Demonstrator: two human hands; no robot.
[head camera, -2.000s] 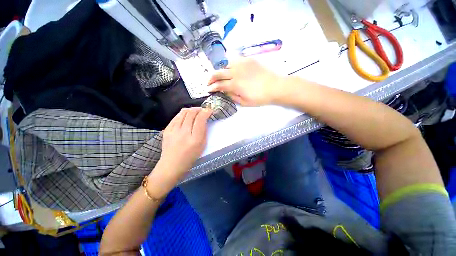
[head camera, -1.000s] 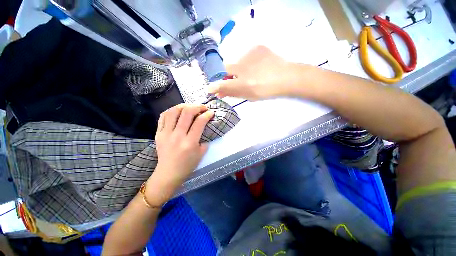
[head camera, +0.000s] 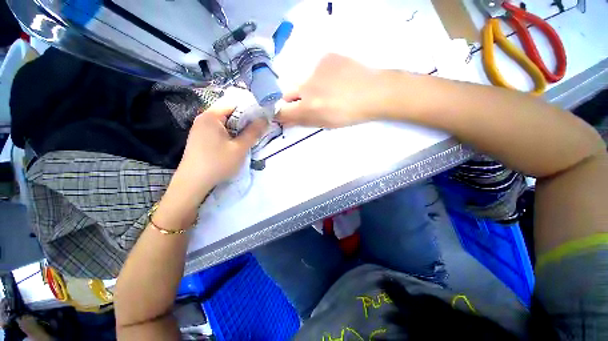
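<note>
My left hand (head camera: 217, 143) is beside the needle area of the sewing machine (head camera: 143, 33), its thumb and fingers closed on a small part of the plaid garment (head camera: 100, 190). My right hand (head camera: 327, 93) is just right of the blue-grey cylindrical attachment (head camera: 265, 83); its fingertips are at the edge of the same part, partly hidden, and I cannot tell if they grip it. The garment's plaid folds lie at the left, with black lining (head camera: 100, 120) behind them. The needle and the held edge are blurred and mostly covered.
Scissors with a yellow-orange and a red handle (head camera: 520, 53) lie at the right. A brown cardboard strip (head camera: 455, 20) and a small blue piece (head camera: 283, 34) lie on the table. The ruler-marked table edge (head camera: 347, 196) runs before my lap. Blue bins (head camera: 250, 303) stand below.
My left hand has moved up to the needle area and turned, taking the small plaid part with it. My right hand remains by the attachment. The view has shifted slightly.
</note>
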